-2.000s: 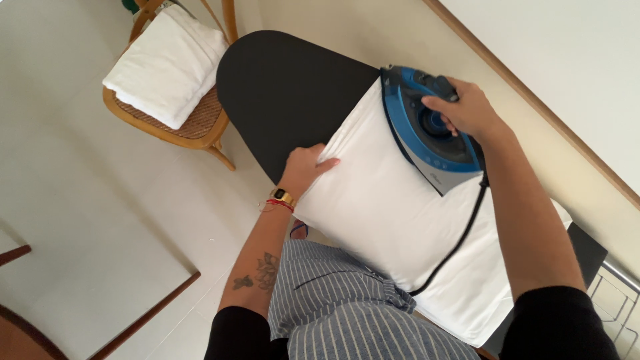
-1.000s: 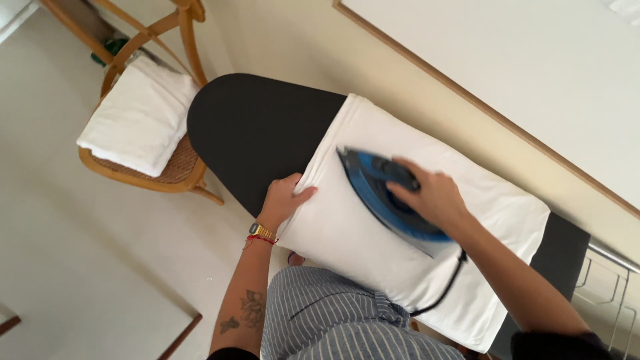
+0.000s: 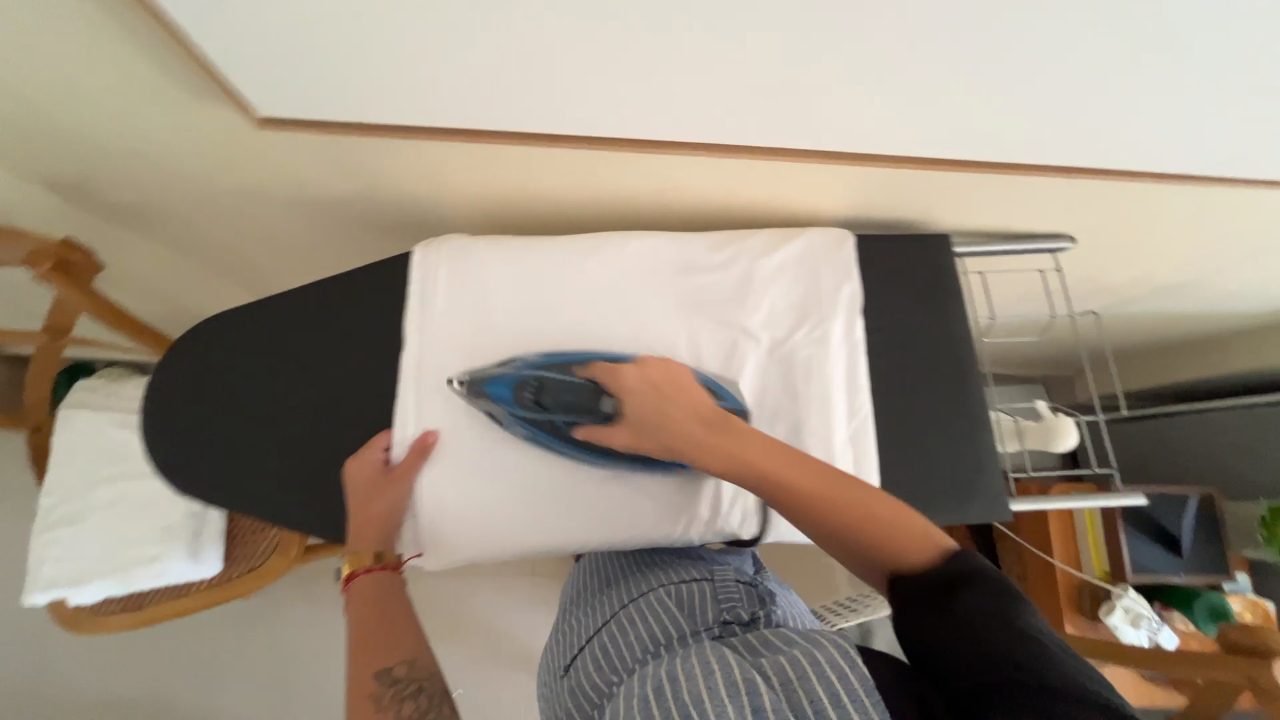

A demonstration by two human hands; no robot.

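Note:
A white cloth (image 3: 640,290) lies over the middle of a black ironing board (image 3: 270,390). On the cloth, my right hand (image 3: 655,410) grips the handle of a blue clothes iron (image 3: 510,400), whose tip points left. The iron is blurred, and its soleplate is hidden. My left hand (image 3: 385,485) pinches the cloth's left edge near the front of the board, thumb on top and fingers mostly hidden. The black power cord (image 3: 762,525) runs down from the iron's rear over the cloth's front edge.
A wooden chair (image 3: 180,612) with folded white cloth (image 3: 125,500) stands at the left. The board's wire rack (image 3: 1050,400) extends right. Behind the board is a wall with a wood-edged white panel (image 3: 700,150). At lower right, a wooden shelf (image 3: 1050,570) holds several objects.
The iron, in my right hand, has moved from the cloth's far left corner to its middle. My left hand still holds the left edge. The view has turned strongly.

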